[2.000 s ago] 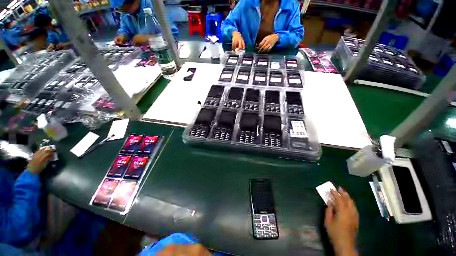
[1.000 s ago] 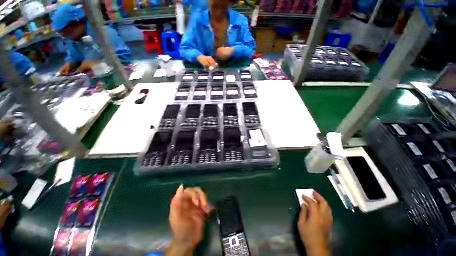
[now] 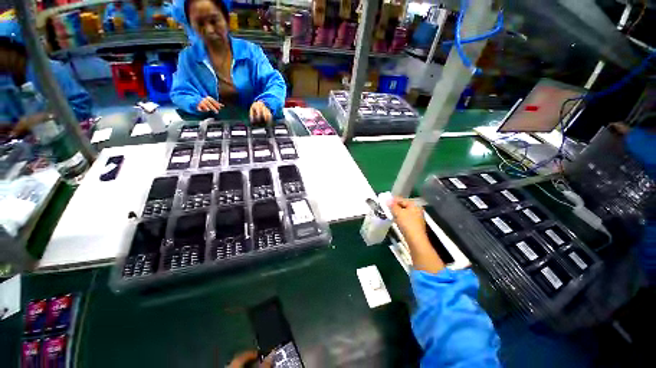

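Note:
A black keypad phone (image 3: 273, 327) lies at a slant at the bottom edge, dark screen up, its lower keys cut off. My left hand (image 3: 249, 359) is mostly out of the picture; its fingertips grip the phone's lower left side. My right hand (image 3: 408, 217) reaches to the top of a small white container (image 3: 374, 228), fingertips pinched on a white piece sticking up there. A small flat white card (image 3: 373, 286) lies on the green mat, right of the phone.
A clear tray (image 3: 316, 243) of phones stands ahead on white board (image 3: 338, 169). Printed films (image 3: 47, 323) lie lower left. A white holder (image 3: 457, 259) is beside my right wrist. Dark stacked trays (image 3: 503, 277) are at right, a grey post (image 3: 431, 129) behind my hand. A person sits opposite.
The view has turned right. My right hand has left the white card on the mat and moved forward to the container. My left hand has moved down to the phone's lower end.

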